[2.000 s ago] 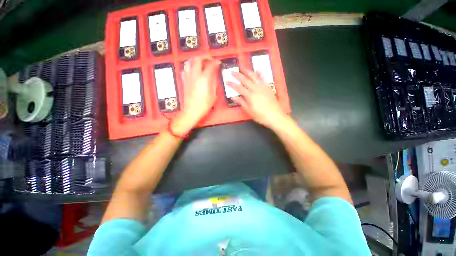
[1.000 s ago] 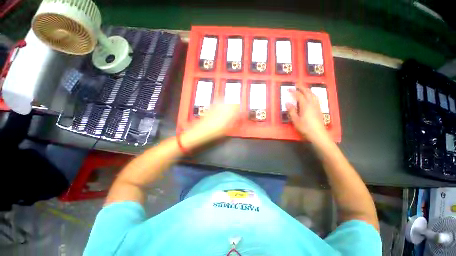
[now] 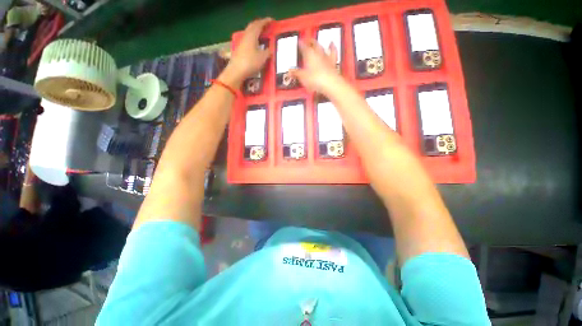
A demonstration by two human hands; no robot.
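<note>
The red tray [image 3: 351,172] holds two rows of phones. Each phone lies face down in a recess, with a white rectangle and a gold-ringed cluster at its lower end. My left hand [image 3: 252,52] is over the top-left phone [image 3: 253,85] and covers most of it; its grip is unclear. My right hand [image 3: 316,67] has its fingers spread between the second [image 3: 287,52] and third [image 3: 329,38] upper phones, overlapping both, and holds nothing visible. My right forearm partly covers lower-row phones, including the fourth [image 3: 383,107].
A round-grilled desk fan [image 3: 76,76] stands at the left, its base on black ribbed trays [image 3: 182,79]. A white curved object [image 3: 56,143] lies below it. A person in dark clothes [image 3: 57,235] is at the lower left. The dark bench [image 3: 517,127] extends right of the red tray.
The view has shifted, so the red tray and fan sit differently in it. Both hands have moved from the lower row to the left part of the upper row.
</note>
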